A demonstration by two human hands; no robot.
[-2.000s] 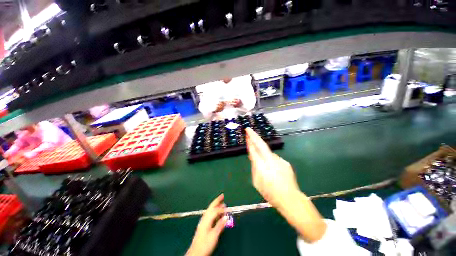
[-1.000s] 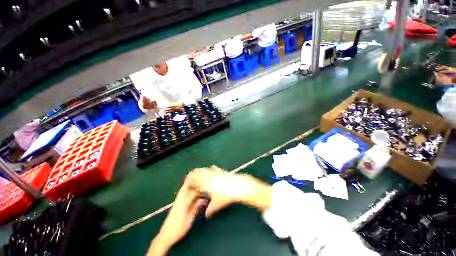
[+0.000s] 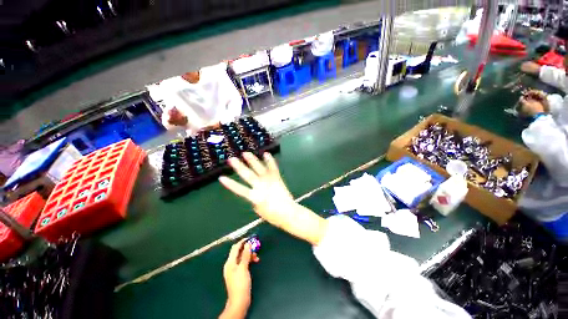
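Observation:
My left hand, low in the middle of the view, holds a small unit in its fingertips; the unit shows dark, silver and purple. My right hand is above and to the right of it, fingers spread, with nothing in it. Beyond my right hand a black foam tray stands on the green bench, filled with units showing teal and silver, with a small white paper slip on top.
Red crates and a dark loaded tray stand left. Right are white papers, a blue tray, a white bottle, a carton of metal parts and a black bin. A person sits opposite; another is at far right.
My hands were together around a unit one second ago; now they are apart, the right one opened and moved up, the left one keeping the unit. The view has shifted slightly.

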